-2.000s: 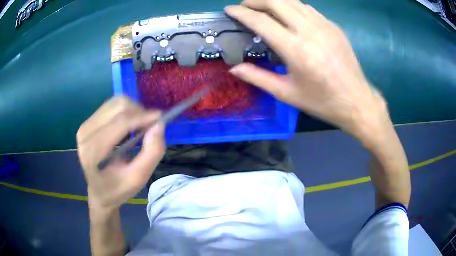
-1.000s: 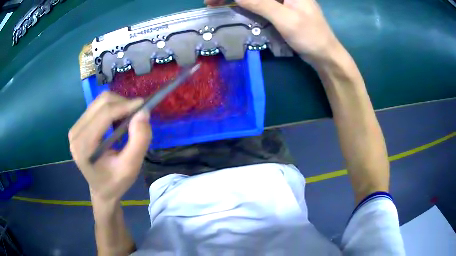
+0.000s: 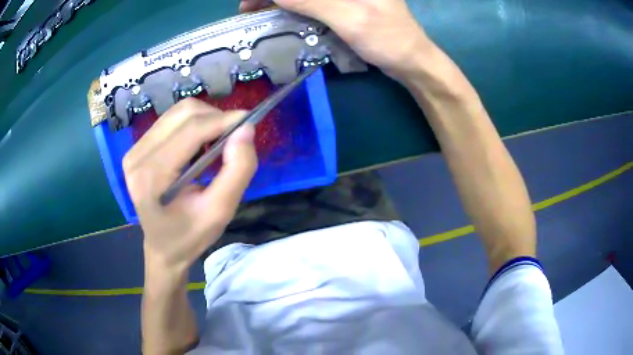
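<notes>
My left hand holds slim dark tweezers like a pen. Their tip is at the small greenish-white wire-wound component at the right end of the carrier jig; whether it touches cannot be told. My right hand grips the jig's right end, its fingertips partly hidden behind the back edge. The silver-grey jig lies tilted across the far side of the blue scrap bin, its lobes facing me. Red wire offcuts lie in the bin, partly hidden by my left hand.
A tan bin-edge rest shows at the jig's left end. Other jigs lie at the far left on the green bench surface. The bin sits at the bench's near edge, against my lap. A yellow line crosses the grey floor.
The jig and bin have shifted left in view, and more of the jig's right end shows. My right hand has moved left with it. The tweezers' tip has moved up to the rightmost component.
</notes>
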